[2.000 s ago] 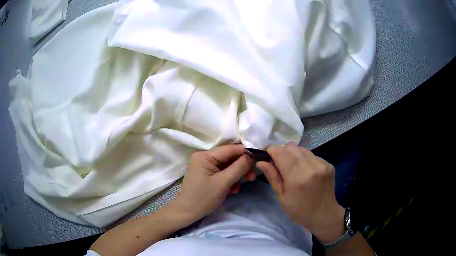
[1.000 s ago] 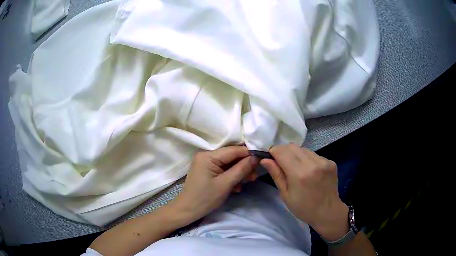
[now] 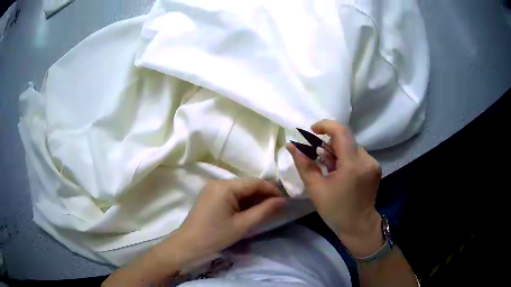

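Observation:
A large cream-white garment (image 3: 151, 140) lies in folds over the table, with a wide smooth fold (image 3: 241, 50) across its upper middle. Thin seams show at the centre and right. My right hand (image 3: 344, 190) holds thread snips (image 3: 308, 144) above the garment's near edge, their two dark blades spread apart and pointing up-left. My left hand (image 3: 235, 216) is at the near edge, slightly blurred, thumb and forefinger close together by the cloth. Whether cloth or thread is between those fingertips cannot be told.
The speckled grey table (image 3: 465, 61) has a curved near edge running down from the right. Another piece of cream cloth (image 3: 55, 5) is cut off at the top left. The wearer's white clothing (image 3: 291, 260) is below. A band is on the right wrist.
The snips have left my left fingertips and moved up, and their blades now show open. My left hand has shifted slightly down. The view has shifted, so the garment sits lower and further right.

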